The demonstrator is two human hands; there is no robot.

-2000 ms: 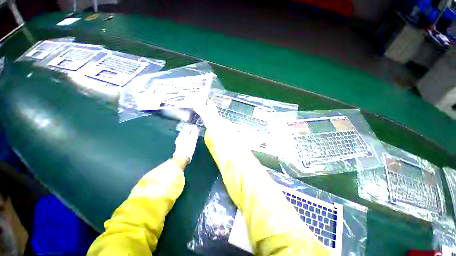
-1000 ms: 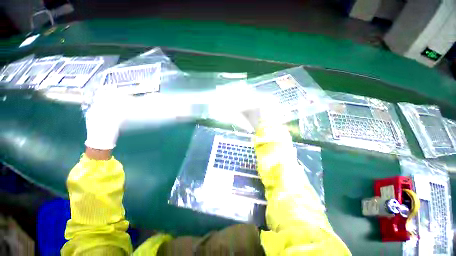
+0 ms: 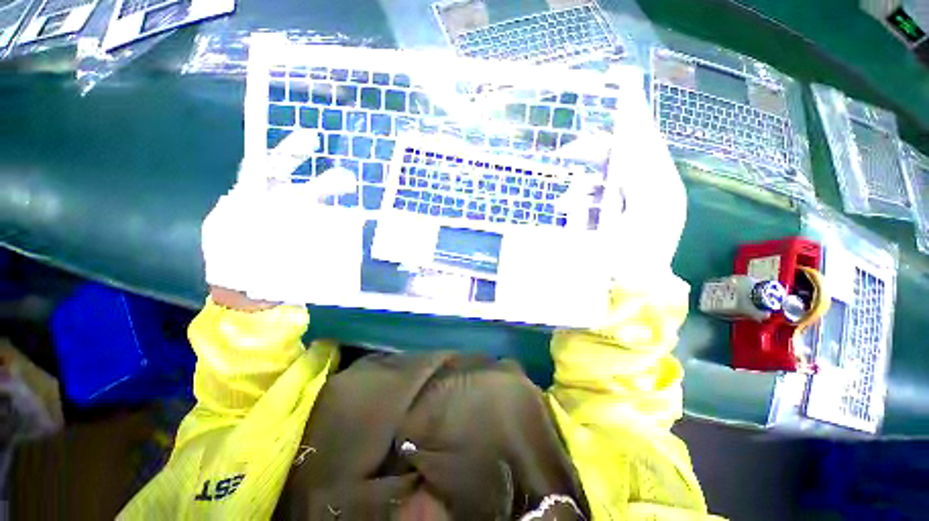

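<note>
A silver-white palmrest (image 3: 306,270) with open key holes and a touchpad opening is held level above the green bench. My left hand (image 3: 250,229), in a white glove, grips its left side, fingers over the key grid. My right hand (image 3: 652,204), also white-gloved, grips its right side; glare washes out its fingers. Below the held panel, another palmrest with dark keys (image 3: 479,188) shows through the openings; its outer parts are hidden.
Bagged palmrests lie along the far side, including one at the right (image 3: 718,117). A red tape dispenser (image 3: 764,346) and a small silver-grey bottle (image 3: 733,295) stand right of my hands, beside another bagged panel (image 3: 866,346). A blue bin (image 3: 99,341) is below the bench at left.
My hands have come back from the far left of the bench. They now hold the palmrest in front of my body, above the panel with keys. The view has turned right and down.
</note>
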